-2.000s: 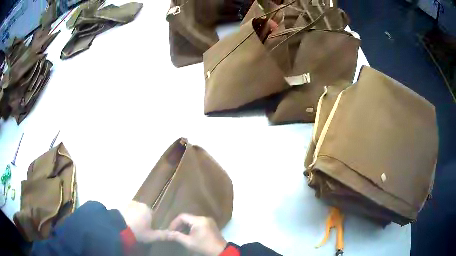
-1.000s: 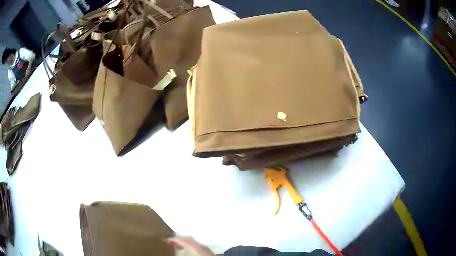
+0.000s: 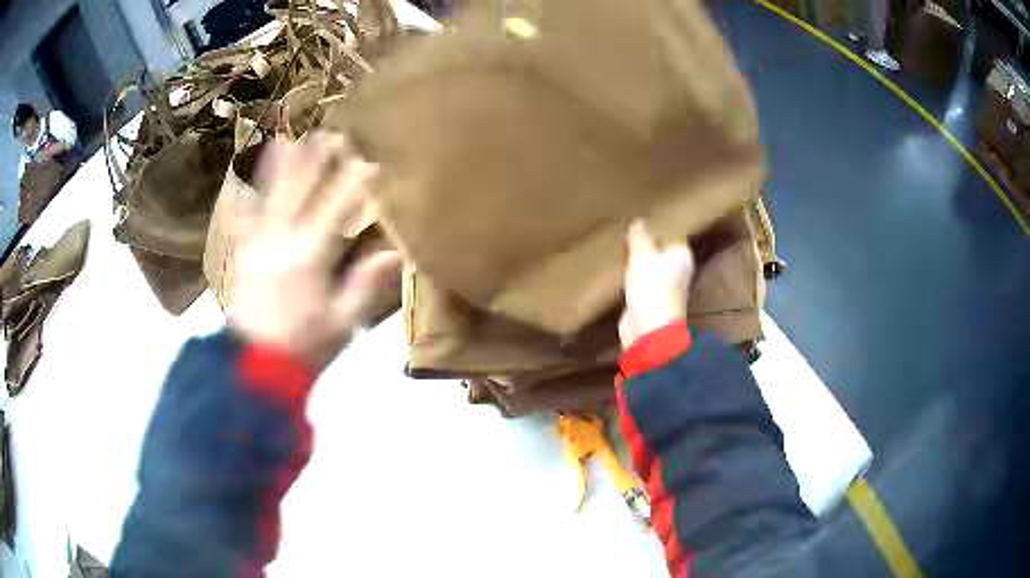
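Observation:
A tan-brown bag piece (image 3: 565, 169), blurred, is raised and tilted over the stack of bag pieces (image 3: 486, 356) on the white table. My right hand (image 3: 657, 277) grips its lower right edge, thumb on top. My left hand (image 3: 299, 243) is blurred, palm down with fingers spread, just left of the piece. It appears to hold nothing. The held piece covers most of the stack; the stack's front edge and right side show below it.
A tangled heap of partly made bags with straps (image 3: 169, 215) lies behind on the left. An orange air gun (image 3: 591, 446) is in front of the stack, partly behind my right sleeve. Flat brown pieces (image 3: 40, 288) lie far left. A person (image 3: 43, 141) is at back left.
Both sleeves and hands have come up into view over the stack. My right hand now holds a bag piece up above the stack; my left hand is spread beside it.

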